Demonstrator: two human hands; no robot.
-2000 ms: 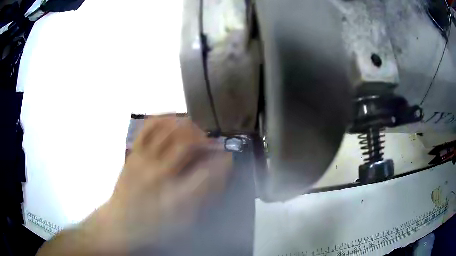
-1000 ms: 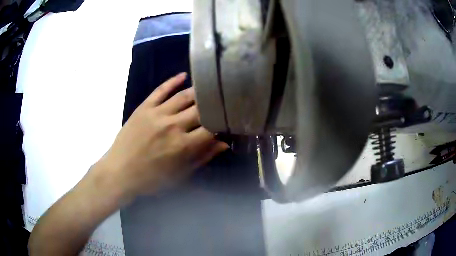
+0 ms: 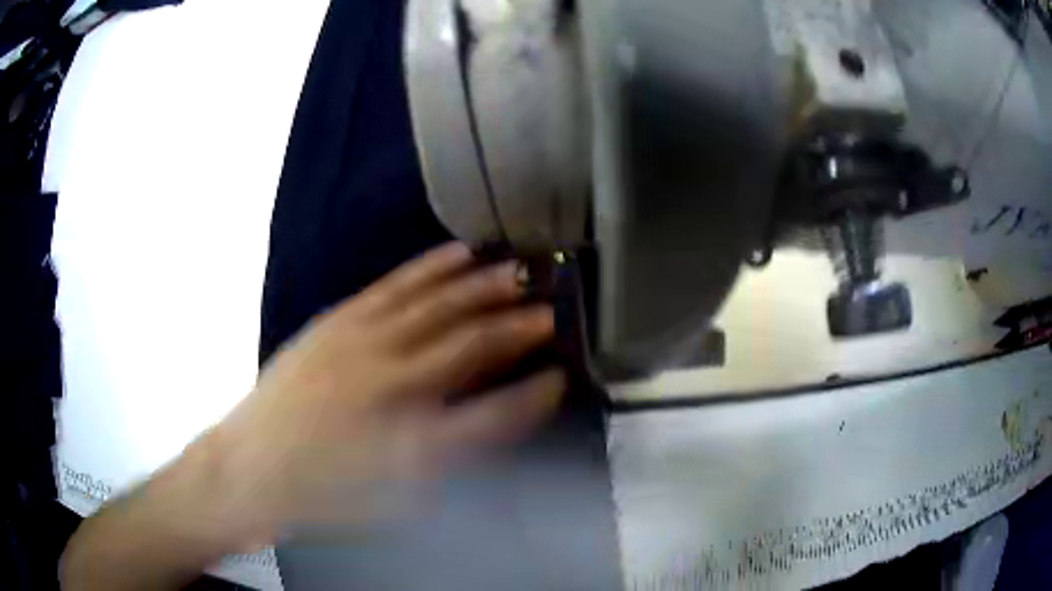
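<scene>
A long black fabric piece (image 3: 346, 173) lies on the white table, running from the far edge to the near edge and under the sewing machine head (image 3: 519, 127). My left hand (image 3: 404, 381) lies on the fabric, blurred, fingers apart and pointing right, with the fingertips beside the small metal parts under the head (image 3: 562, 260). The presser foot and needle cannot be made out clearly. The large grey curved piece (image 3: 692, 173) hides what is behind it. The near part of the fabric looks grey and blurred. My right hand is not in view.
A tension knob with a spring (image 3: 868, 309) sits on the machine front at right. The cream machine bed (image 3: 796, 329) is set into the white table (image 3: 162, 254). Ruler marks run along the near edge. A jagged black stack (image 3: 29, 312) is at the left edge.
The black fabric has moved away from me, and its pale far end is out of sight. My left hand remains on it, now slightly nearer. The machine head appears shifted up and left.
</scene>
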